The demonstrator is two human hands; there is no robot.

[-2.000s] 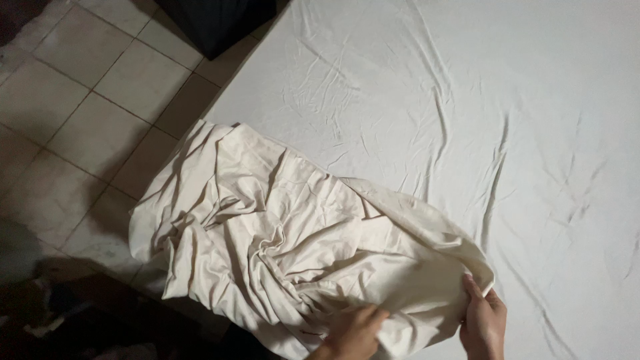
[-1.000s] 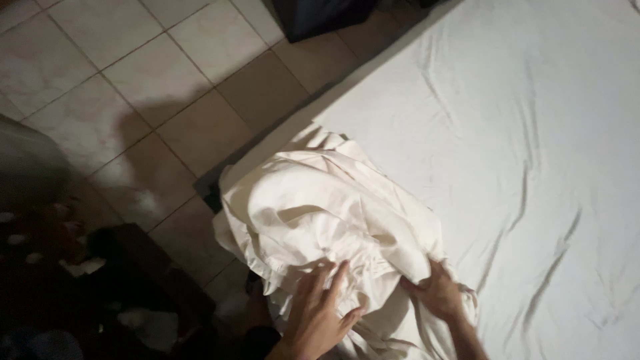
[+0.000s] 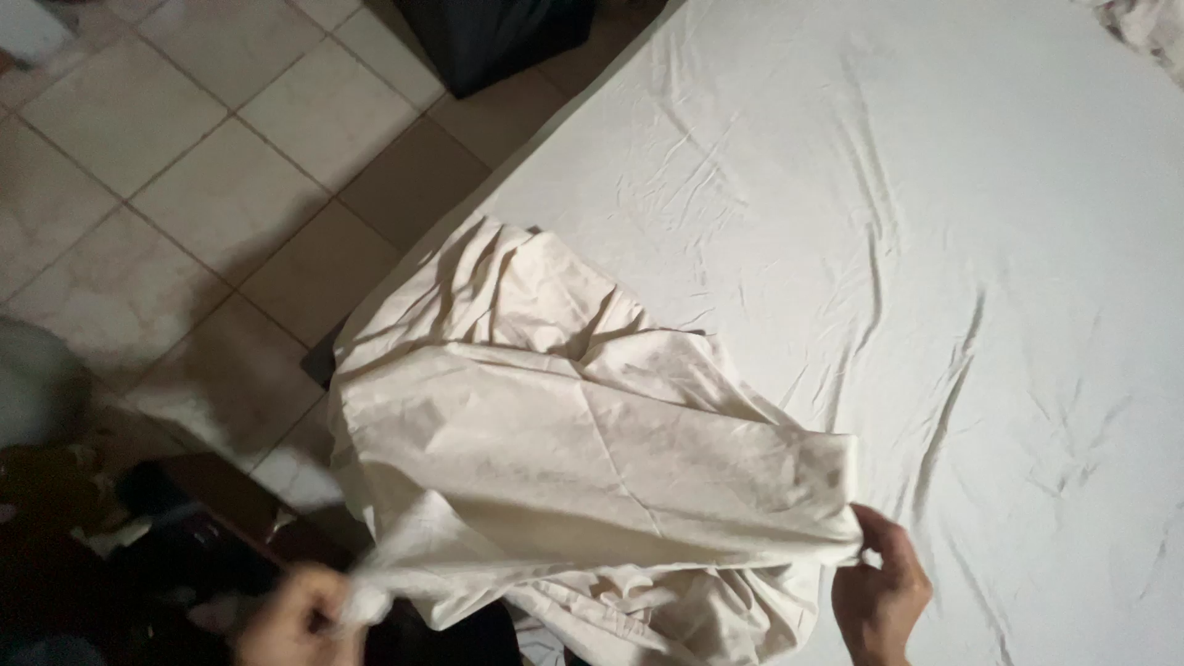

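A cream cloth [image 3: 592,453] with gathered folds lies bunched over the near left part of a bed covered by a pale, wrinkled sheet [image 3: 786,231]. My left hand [image 3: 301,615], blurred at the lower left, grips one end of the cloth. On the right, my right hand [image 3: 883,578] pinches another edge between thumb and fingers, above the sheet. Between both hands a flap of the cloth is stretched out, with more crumpled cloth below and behind it.
Beige floor tiles [image 3: 222,194] lie left of the bed. A dark box-like object [image 3: 504,42] stands by the bed's far left edge. Dark, unclear items fill the lower left, below a grey rounded object [image 3: 37,384]. Another bunched fabric [image 3: 1147,32] is at the top right.
My hands were close together on the bunched cloth one second ago; now they are wide apart, the left hand further left, with a flap of cloth spread between them.
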